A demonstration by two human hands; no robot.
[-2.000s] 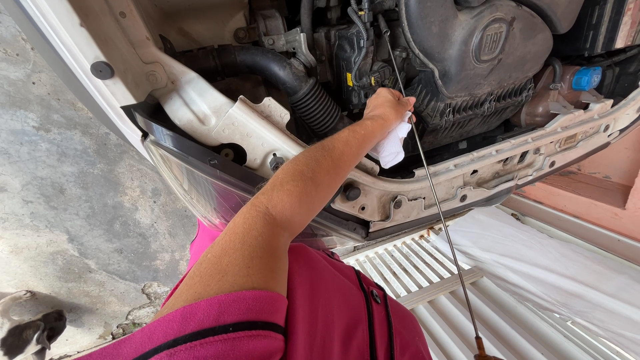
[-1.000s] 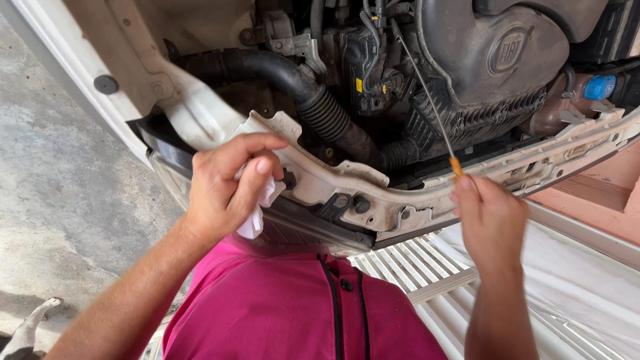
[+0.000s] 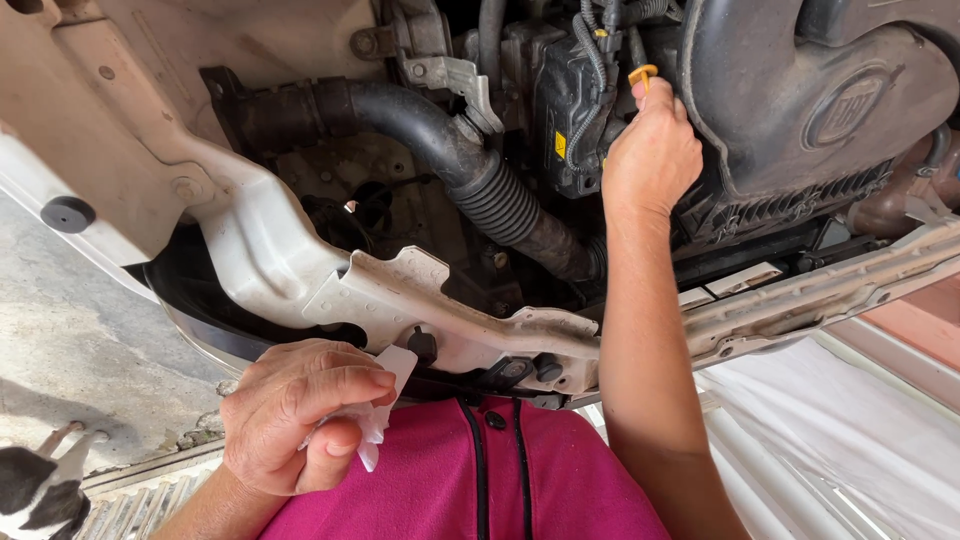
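My right hand (image 3: pixel 654 150) reaches into the engine bay and grips the yellow-orange handle of an oil dipstick (image 3: pixel 643 75). The dipstick's blade is not visible. Just right of this hand is the black plastic engine cover (image 3: pixel 780 112) with a Fiat badge; a black part with a yellow warning label (image 3: pixel 560 144) lies to its left. My left hand (image 3: pixel 304 416) is closed around a crumpled white paper or cloth (image 3: pixel 375 424), in front of the body's front edge.
A ribbed black air hose (image 3: pixel 499 202) crosses the bay. The pale metal front crossmember (image 3: pixel 465 322) runs along the near edge. A black and white animal (image 3: pixel 45 487) is on the floor at lower left. White fabric (image 3: pixel 832 390) lies at right.
The dipstick's long metal blade, exposed in both earlier frames, is now out of sight. My right hand has moved up into the bay with the handle. My left hand still holds the white wipe.
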